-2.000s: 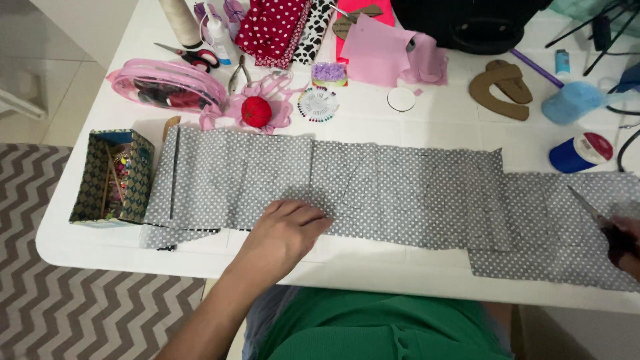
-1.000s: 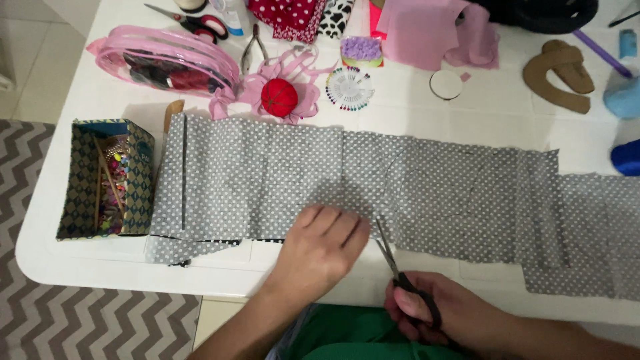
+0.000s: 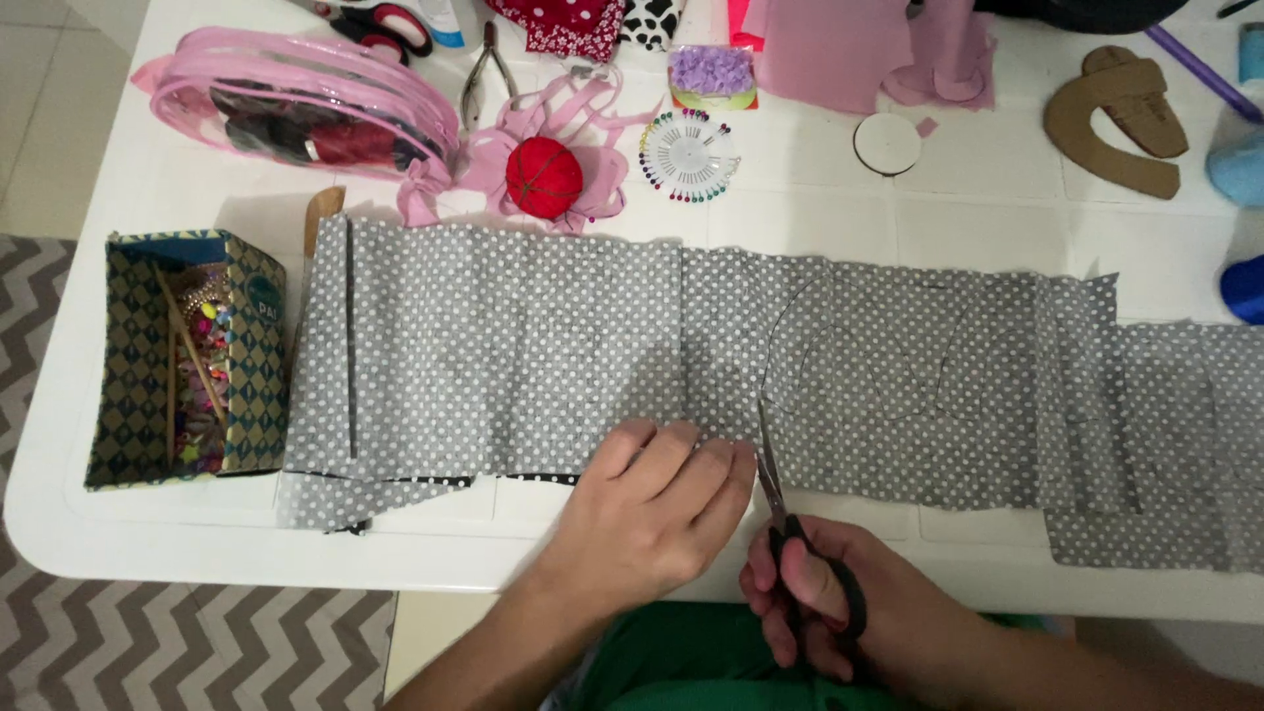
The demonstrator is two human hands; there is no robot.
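Grey fabric with white polka dots (image 3: 583, 336) lies across the white table, with thin drawn outlines on its right half. My left hand (image 3: 657, 504) rests at the fabric's lower edge with its fingers bent down; whether they pinch the cloth cannot be told. Beside it on the right, my right hand (image 3: 825, 592) holds black-handled scissors (image 3: 773, 484) by the loops. Their blades point up over the cloth and look nearly closed, the tip beside a drawn curve. A second dotted piece (image 3: 1175, 444) extends under the right end.
An open patterned box (image 3: 259, 365) of beads stands left. Behind the fabric lie a pink clear pouch (image 3: 306, 109), a red pincushion (image 3: 544, 178), a wheel of pins (image 3: 689, 155), pliers (image 3: 488, 79), a white disc (image 3: 887, 144), brown sole-shaped pieces (image 3: 1116, 118) and blue thread (image 3: 1244, 289).
From the far right, my right hand has brought the scissors over beside my left hand. The left hand stays at the fabric's lower part. The view has moved closer.
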